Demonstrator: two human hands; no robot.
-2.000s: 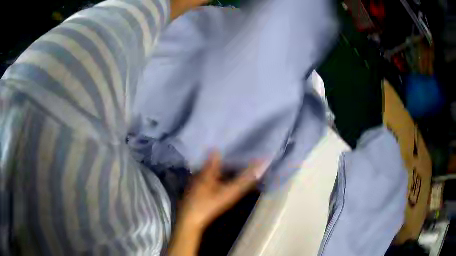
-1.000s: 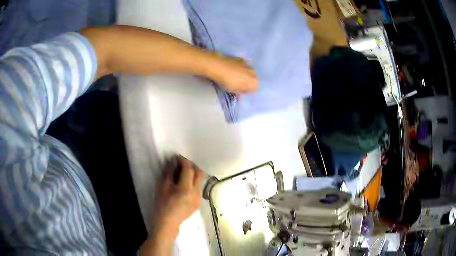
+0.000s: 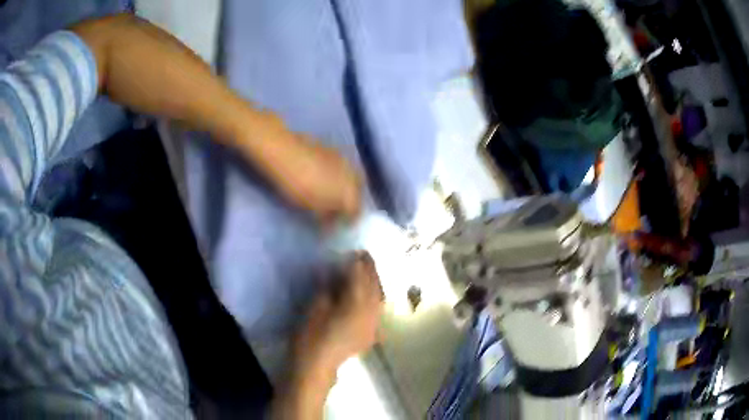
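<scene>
A large light-blue shirt panel (image 3: 279, 49) lies over the white table and reaches its front edge, with a dark slit or fold line running down it. My left hand (image 3: 324, 184) is closed on the panel near its machine-side end. My right hand (image 3: 349, 308) is close beside it, fingers curled at the same cloth. A dark shape, possibly snips, shows by its fingers. Both hands are blurred, so the exact grips are unclear. The sewing machine head (image 3: 517, 246) is just beyond them; the cloth does not visibly reach under its needle.
The lit needle plate (image 3: 419, 328) lies beside my right hand. Thin blue strips (image 3: 460, 369) lie beside the machine arm. A phone (image 3: 503, 156) lies by dark green cloth (image 3: 567, 123) beyond the table. More blue cloth (image 3: 49, 25) is at the upper left.
The blue panel has come from the left part of the table towards the machine and now covers the front area. My left hand moved with it, closer to my right hand. The view has shifted.
</scene>
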